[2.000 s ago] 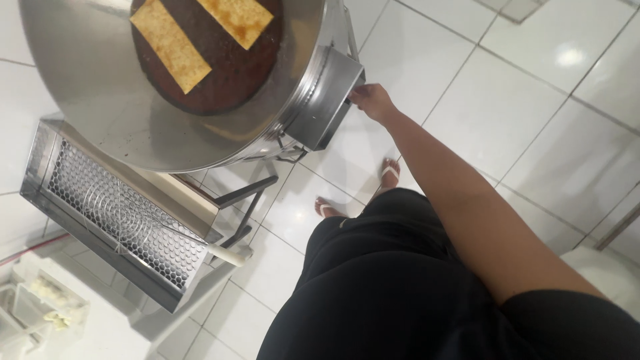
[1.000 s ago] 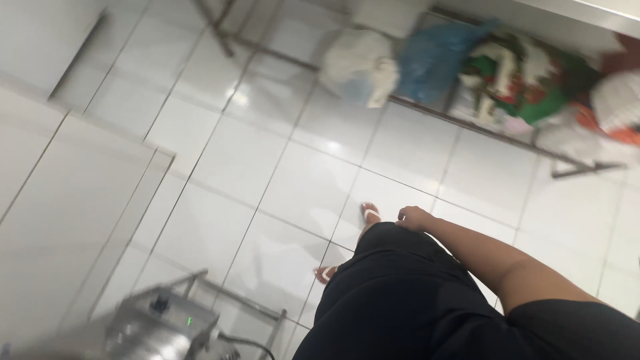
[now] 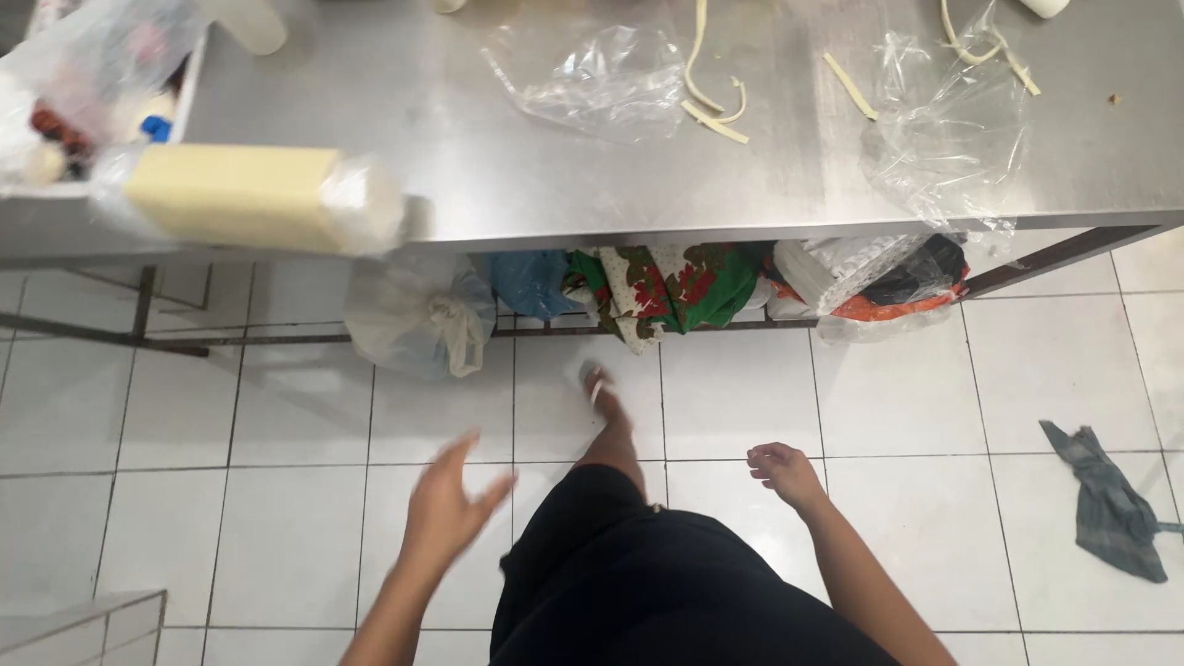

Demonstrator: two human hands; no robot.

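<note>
My left hand point(image 3: 450, 509) hangs over the tiled floor on the left of my body, fingers apart, holding nothing. On the other side, my right hand point(image 3: 782, 472) is empty too, its fingers loosely curled. Both are short of a stainless steel table point(image 3: 370, 102). A block wrapped in clear plastic and pale yellow in the middle point(image 3: 231, 194) lies at the table's front left edge, blurred. Crumpled clear plastic film point(image 3: 601, 83) and more film point(image 3: 953, 139) lie on the steel, with pale yellow strips point(image 3: 717, 120) beside them.
A white tray point(image 3: 190, 102) with bagged items stands at the table's left. On the rack below are a knotted plastic bag point(image 3: 425, 314), a blue bag point(image 3: 532, 282), a patterned cloth point(image 3: 684, 287) and an orange bag point(image 3: 902, 301). A grey rag point(image 3: 1110, 509) lies on the floor at right.
The view has swung from the round metal pan to the steel table. My right hand, at the pan's metal box two seconds ago, is off it. My left hand has come into view.
</note>
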